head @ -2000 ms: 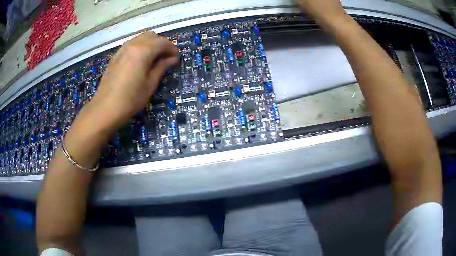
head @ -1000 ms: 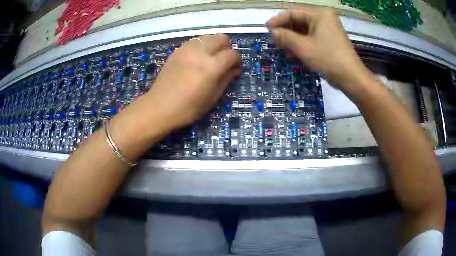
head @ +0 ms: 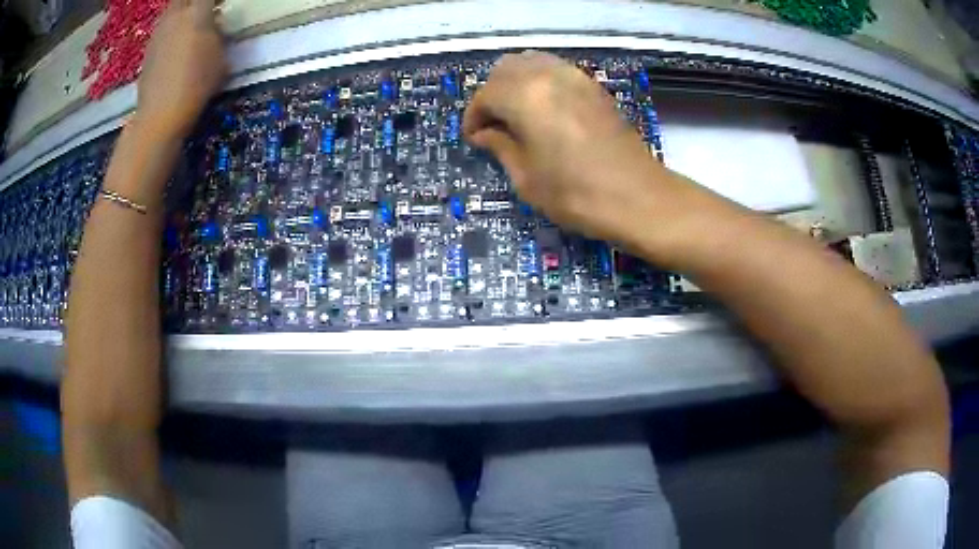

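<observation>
The dark circuit board panel [head: 360, 252] lies between the rails, dense with small parts and blue components. My left hand [head: 185, 64] is blurred at the top left, beside the pile of red components [head: 113, 48]; its fingers are partly cut off by the top edge, so its grip cannot be told. My right hand [head: 553, 139] is over the panel's right part, fingertips bent together and pointing down-left near a blue component. Whether it pinches a tiny part cannot be seen. It hides some board parts; a red component [head: 551, 261] shows below it.
A pile of green components [head: 824, 13] lies on the ledge at the top right. The near metal rail [head: 451, 370] runs across in front of me. Right of the panel are a white sheet [head: 741, 161] and a pale block [head: 889, 257] in the open gap.
My left hand has moved from over the boards up and left to the red pile. My right hand has come from the far rail to over the panel. The view has shifted too.
</observation>
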